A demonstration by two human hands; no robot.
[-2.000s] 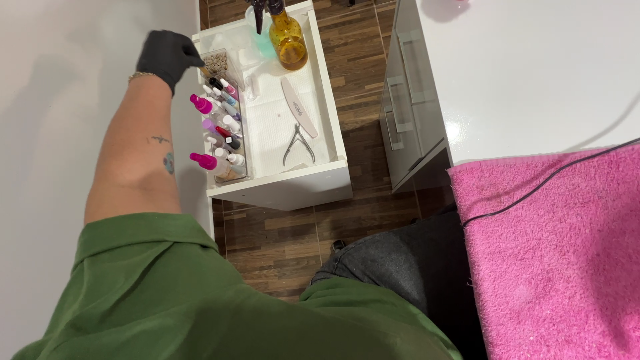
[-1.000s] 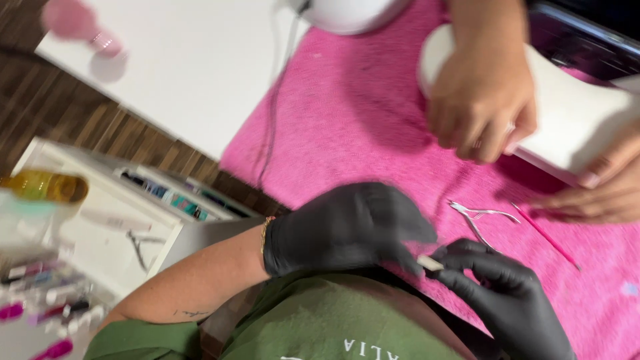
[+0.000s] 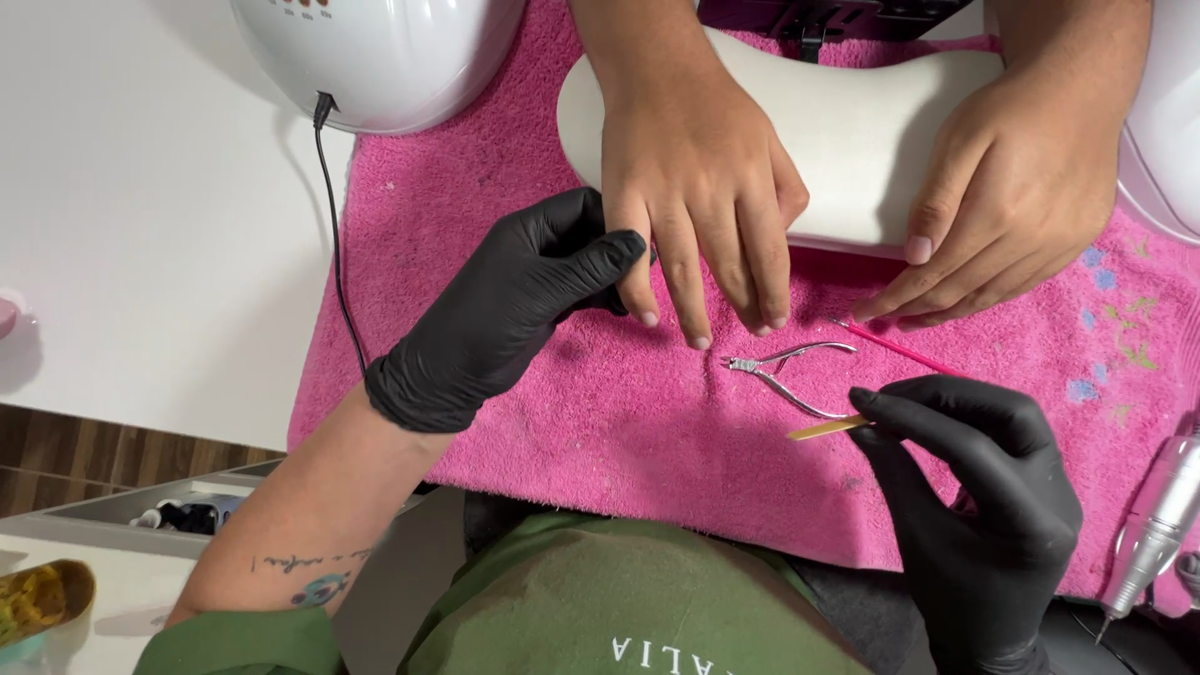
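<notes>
My left hand (image 3: 525, 291), in a black glove, grips the little finger of another person's hand (image 3: 708, 178), its thumb on top. That person's other hand (image 3: 1003, 197) hangs over the front edge of a white hand rest (image 3: 862, 122). Between the thumb and index finger of my gloved right hand (image 3: 975, 487) is a thin wooden stick (image 3: 827, 428), its tip pointing left. Metal cuticle nippers (image 3: 755, 366) lie on the pink towel (image 3: 562, 412), just beyond the stick. A pink thin-tipped tool (image 3: 900, 348) rests right of them.
A white nail lamp (image 3: 384, 56) with a black cable (image 3: 330, 216) stands at the upper left. An electric nail drill handpiece (image 3: 1158, 516) lies at the right edge. Lower left, a drawer (image 3: 56, 525) stands beside the white table (image 3: 150, 234), with an amber bottle (image 3: 42, 600) there.
My left hand, over the drawer two seconds ago, has come to the towel and now holds the other person's finger. One second ago my two hands were together at the stick; they are now apart.
</notes>
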